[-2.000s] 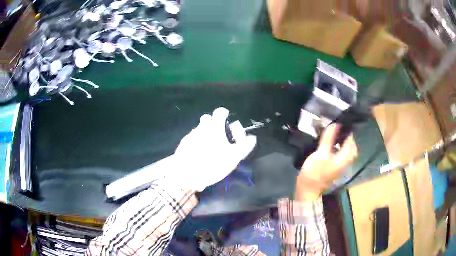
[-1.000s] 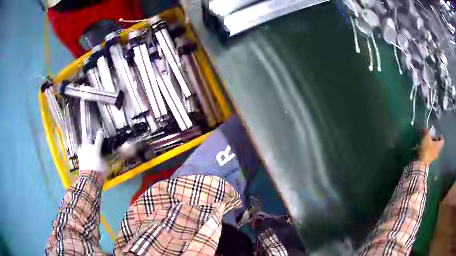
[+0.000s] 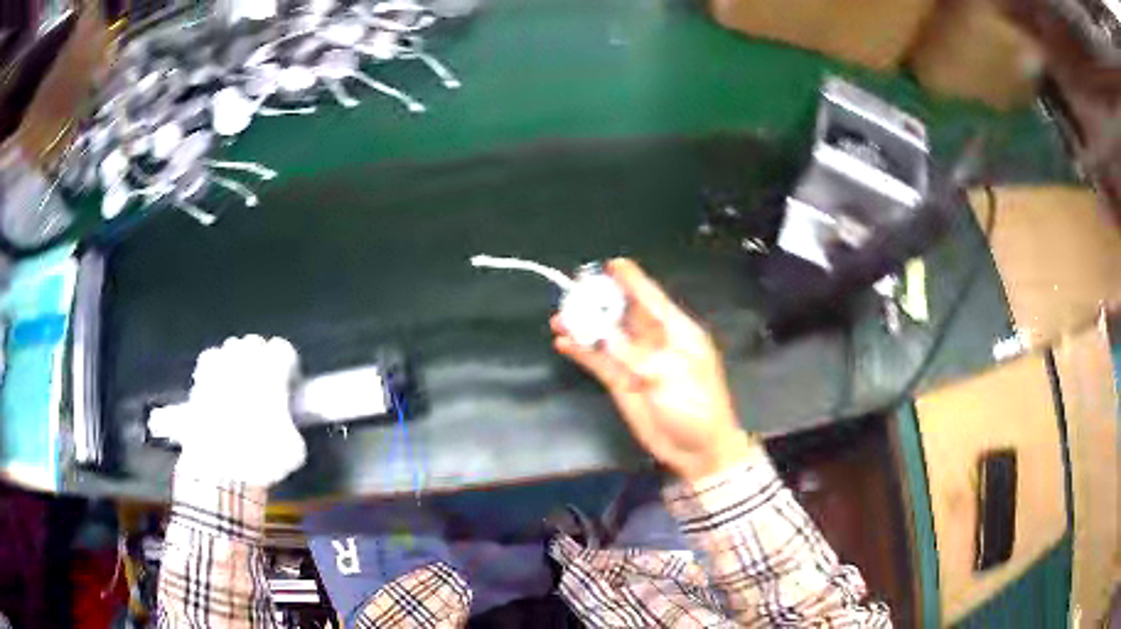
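Observation:
My gloved left hand (image 3: 240, 412) is closed over the middle of a white-silver bar housing (image 3: 347, 396) at the front left of the dark mat. The bar's right end has a small black end piece (image 3: 396, 383), and thin blue wires (image 3: 402, 436) hang below it. My bare right hand (image 3: 664, 375) holds a round wired disc (image 3: 593, 307) between thumb and fingers above the mat's middle. Its white lead (image 3: 523, 264) points left with a pale tip. The disc and the bar are apart.
A heap of wired discs (image 3: 230, 111) lies at the back left. The screw feeder (image 3: 867, 154) stands at the right, with a dark blurred tool beside it. Cartons (image 3: 824, 27) stand behind. A black phone (image 3: 997, 509) lies on cardboard at the right. More bars (image 3: 89, 356) lie at the left edge.
The view has swung back from the yellow bin to the bench. My left hand has come from the bin and now holds a bar. My right hand has moved from the heap with a disc.

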